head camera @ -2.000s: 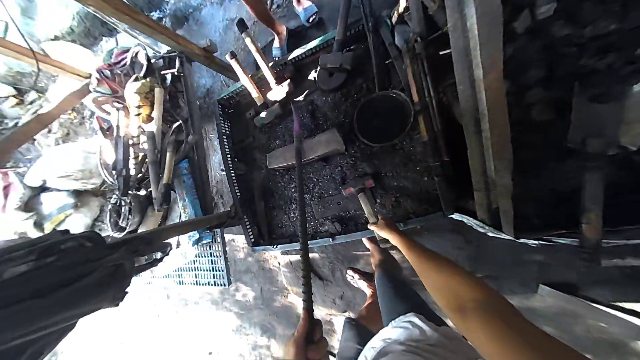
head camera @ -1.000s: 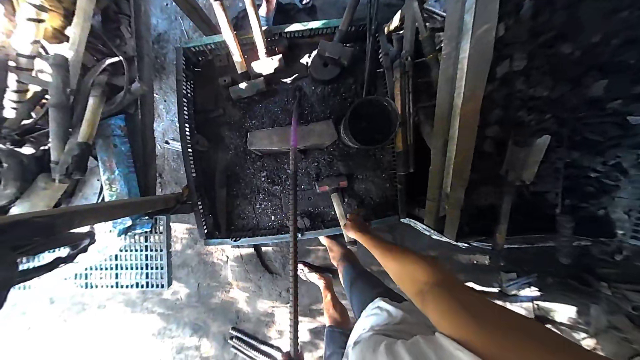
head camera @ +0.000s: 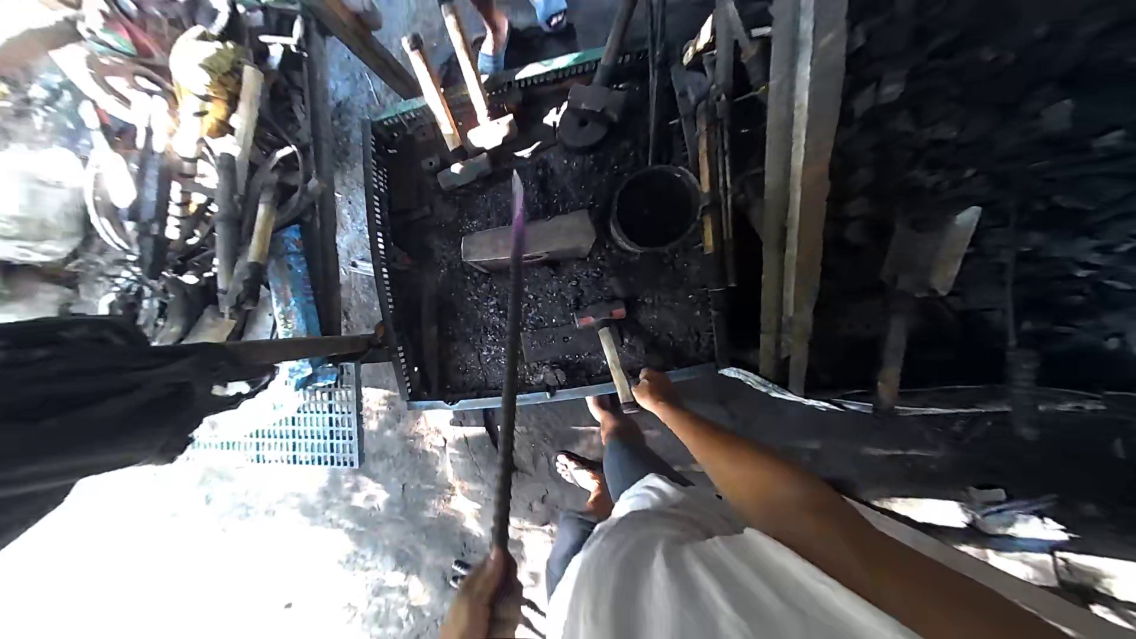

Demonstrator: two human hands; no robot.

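My left hand (head camera: 484, 599), low in the picture, is closed around a long steel reinforcing bar (head camera: 510, 373). The bar points up across the dark tray; its pointed tip glows purplish and lies over the far side of a rectangular metal anvil block (head camera: 532, 241). My right hand (head camera: 655, 390) is at the tray's near edge, beside the handle end of a hammer (head camera: 614, 351) with a wooden handle and a red-marked head. Whether its fingers grip the handle or only touch it, I cannot tell. The hammer head is over the tray, nearer to me than the block.
The low tray (head camera: 559, 399) also holds a round dark container (head camera: 657, 209) and two long-handled sledgehammers (head camera: 466, 169). Tools and wooden posts (head camera: 803, 195) line its right side. A cluttered rack (head camera: 231, 177) stands left. Another person's feet (head camera: 493, 49) are beyond the far edge.
The view has shifted. The bar's tip now reaches past the block. My right hand remains beside the hammer handle.
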